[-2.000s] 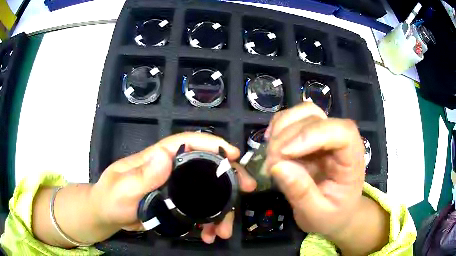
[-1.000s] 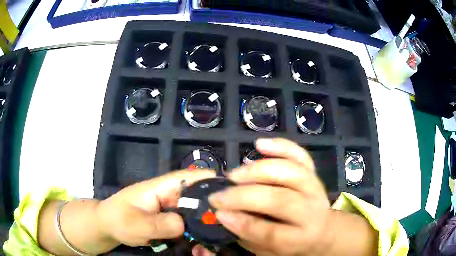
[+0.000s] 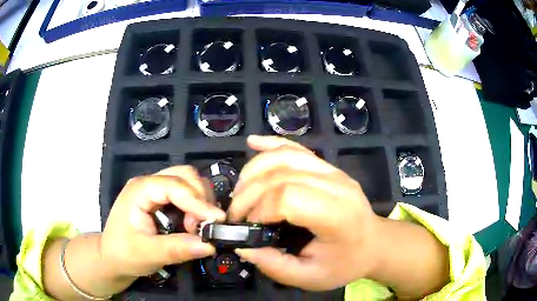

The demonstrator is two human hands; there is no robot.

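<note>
My left hand (image 3: 162,220) and my right hand (image 3: 306,214) hold a dark round watch head (image 3: 238,234) between their fingertips, above the lower part of the black foam tray (image 3: 247,141). The watch head is turned edge-on, so its rim faces me and neither flat side shows clearly. Part of another watch (image 3: 163,221) shows at my left fingers; whether it is held I cannot tell. Behind my hands a watch (image 3: 221,178) lies back side up, and another (image 3: 225,268) with a red centre lies below them.
Two upper tray rows hold several watches, glossy faces up with white tabs (image 3: 219,114). A silvery oval-looking watch (image 3: 411,173) lies at the right. Blue-edged trays (image 3: 118,17) stand behind, a jar (image 3: 452,47) at upper right, another tray (image 3: 10,106) at left.
The watch head has turned from face up, to back side up, to edge-on between both hands. My right hand has come in from the right to grip it. The view has shifted slightly.
</note>
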